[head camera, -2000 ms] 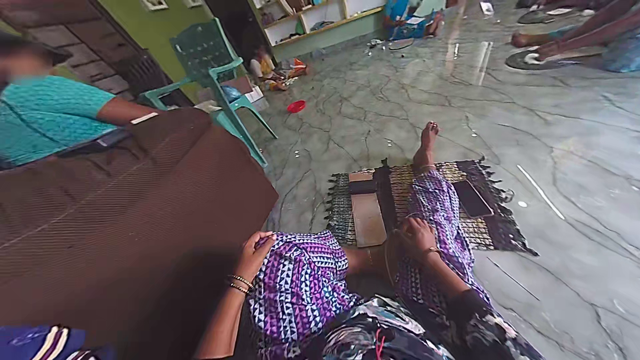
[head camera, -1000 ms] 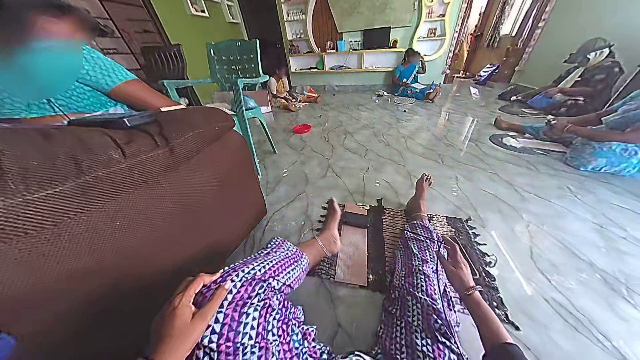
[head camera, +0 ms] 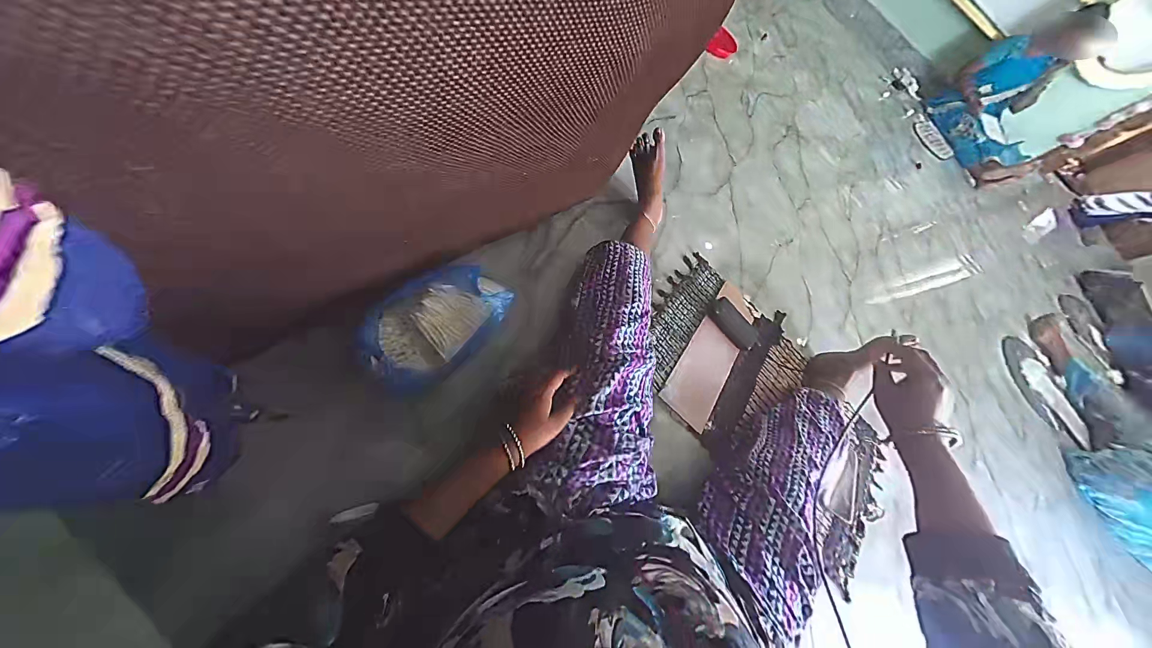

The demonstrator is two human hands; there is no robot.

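My left hand (head camera: 544, 414), with bangles at the wrist, rests on the patterned purple trouser leg (head camera: 616, 360), holding nothing. My right hand (head camera: 909, 387) is raised over the lower right leg near the foot, its fingers curled closed. A thin dark cord (head camera: 817, 531) runs down from it towards my lap, and small pale triangular marks show at the fingers. Between my legs a fringed woven mat (head camera: 679, 310) lies on the floor, bearing a flat pinkish-tan board (head camera: 702, 369) and a small dark oblong object (head camera: 733, 322). Part of the mat is hidden under the right leg.
A brown woven-textured sofa side (head camera: 378, 135) fills the upper left. Beside it stands a blue plastic bag (head camera: 436, 324) with pale contents. Blue cloth with striped edging (head camera: 90, 378) is at far left. A seated person (head camera: 999, 90) is at upper right, another person's legs (head camera: 1071, 351) at right.
The view has swung and tilted down. The left leg, bent before, now lies stretched beside the sofa. My right hand has lifted off the leg, fingers now curled, with the cord beneath it.
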